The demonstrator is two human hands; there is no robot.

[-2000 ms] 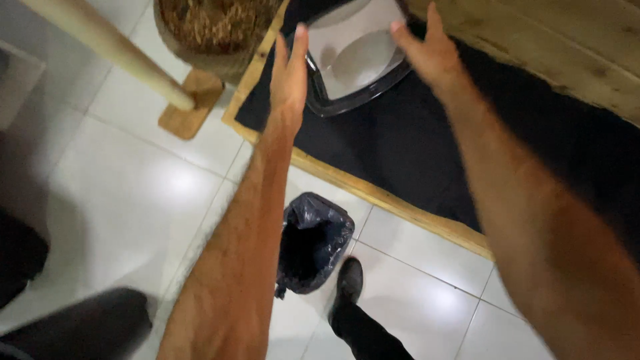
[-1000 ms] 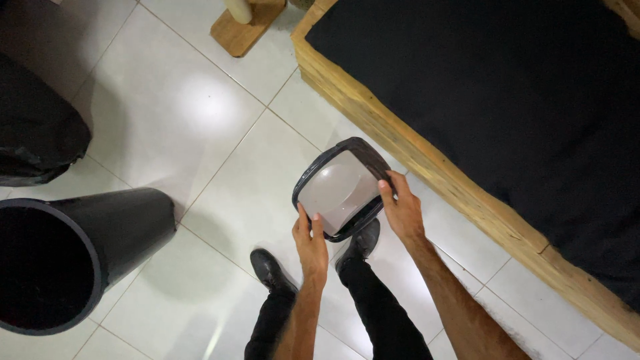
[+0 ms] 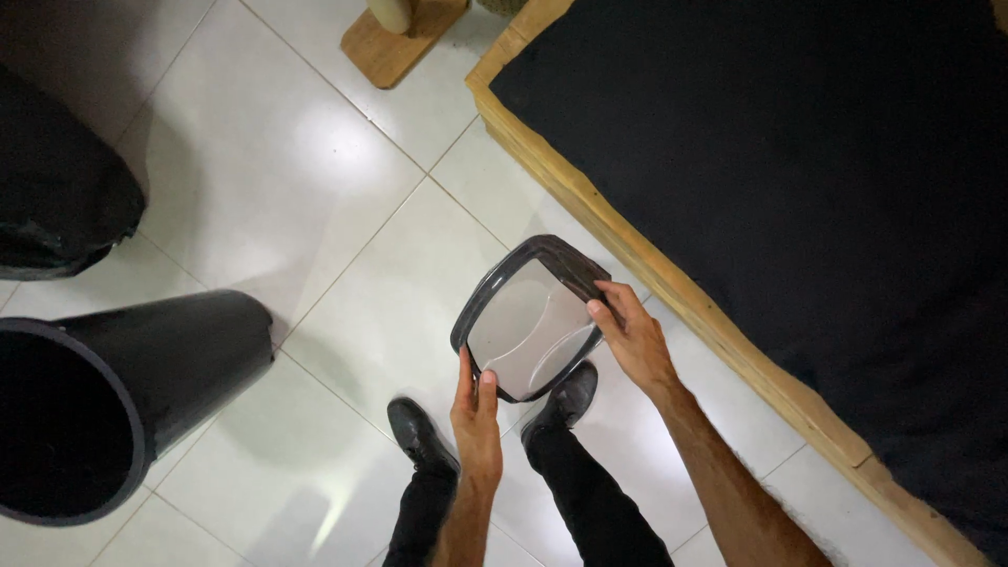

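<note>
Between my two hands is a trash bin's lid (image 3: 524,323), with a glossy black rim and a pale grey panel. My left hand (image 3: 475,433) grips the rim at its lower left, the thumb near the panel. At the right side, my right hand (image 3: 636,339) holds the rim with thumb and fingers. Black material shows along the lid's upper right edge; whether the small lined bin is beneath is hidden. The lid is over the tiled floor, just in front of my black shoes.
A large black bin (image 3: 181,354) stands at the left, with a black bag-like object (image 3: 63,181) above it in view. On the right is a wooden-edged platform (image 3: 669,276) covered in black cloth. A post on a wooden base (image 3: 402,47) stands at the top.
Two seconds ago the lid was over the black cloth, with both hands at it, and a small lined bin showed on the floor. The lid is now over the floor, held in both hands.
</note>
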